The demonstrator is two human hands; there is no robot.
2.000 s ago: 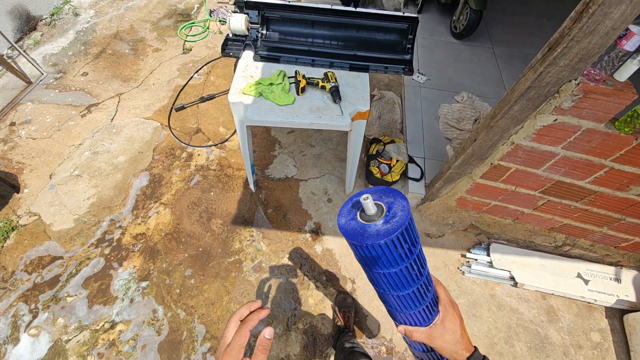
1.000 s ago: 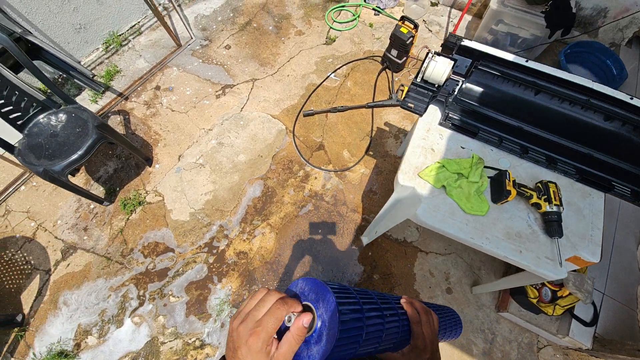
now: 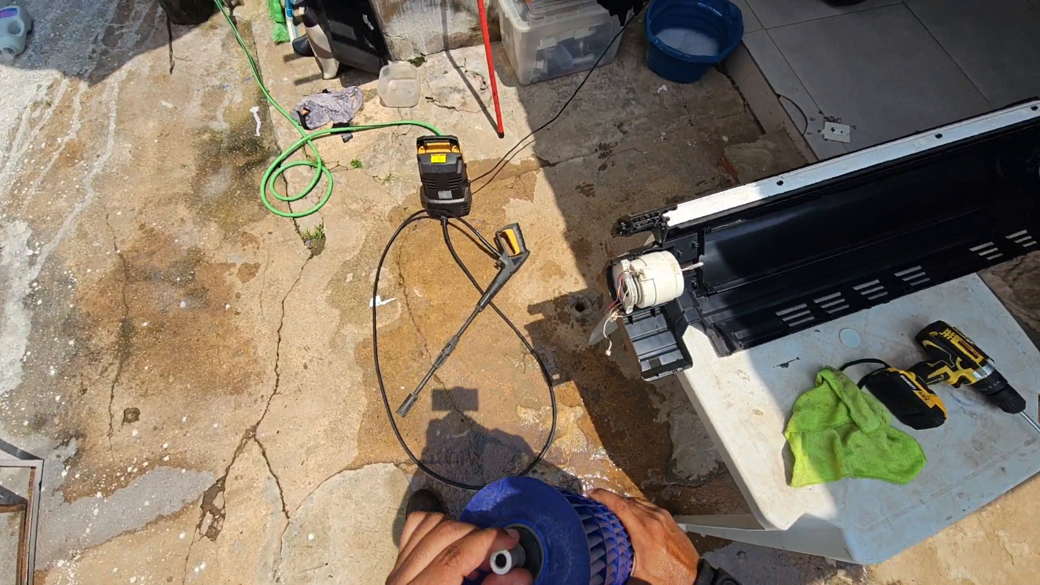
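A blue cylindrical blower wheel (image 3: 561, 528) with slatted sides is between my hands at the bottom centre, its solid end disc facing up toward me. The fingers of my left hand (image 3: 451, 552) grip the pale metal shaft stub at the disc's centre. My right hand (image 3: 650, 536) wraps the slatted side behind the disc. The wheel's far end is out of view. To the right, the black housing (image 3: 853, 219) of an air conditioner lies on a white plastic table (image 3: 731, 422), with a white motor (image 3: 654, 279) at its left end.
A green cloth (image 3: 849, 431) and a yellow-black cordless drill (image 3: 963, 366) lie on the table. On the wet concrete stand a pressure washer (image 3: 444, 175), its spray gun (image 3: 479, 305) and black hose ahead of me. Farther off are a green hose (image 3: 305, 150), a blue bucket (image 3: 691, 36) and a clear plastic bin (image 3: 561, 41).
My left hand, free two seconds ago, has come onto the wheel's shaft end. My right hand has kept its hold on the wheel. The view has swung left, then toward the pressure washer.
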